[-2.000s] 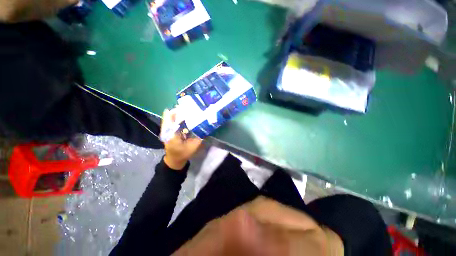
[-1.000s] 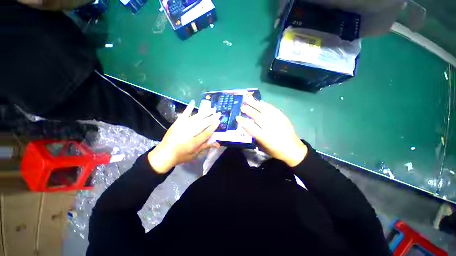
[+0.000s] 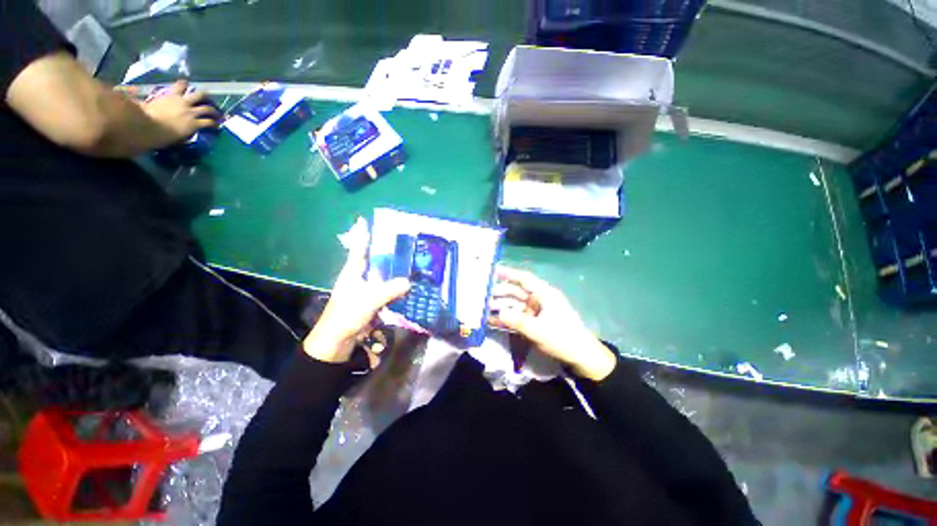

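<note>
A small blue and white retail box (image 3: 437, 272) with a picture of a dark keypad phone is held at the bench's front edge. My left hand (image 3: 354, 308) grips its left side, thumb on the picture face. My right hand (image 3: 539, 313) is at its right side, fingers bent against the edge. A larger open box (image 3: 562, 224) stands behind, its pale lid up, with dark boxes and a whitish film with a yellow patch inside.
Two retail boxes (image 3: 360, 146) lie at the back left. A co-worker's hand (image 3: 185, 111) is on another box. White printed sheets (image 3: 437, 70) lie behind. Dark blue stacks stand at the back (image 3: 616, 23) and far right (image 3: 899, 205). A red stool (image 3: 77, 462) is lower left.
The retail box has turned so the phone picture stands upright, and is raised towards the camera. Both hands have moved from its top face to its sides. The view has tilted up, showing more behind the bench.
</note>
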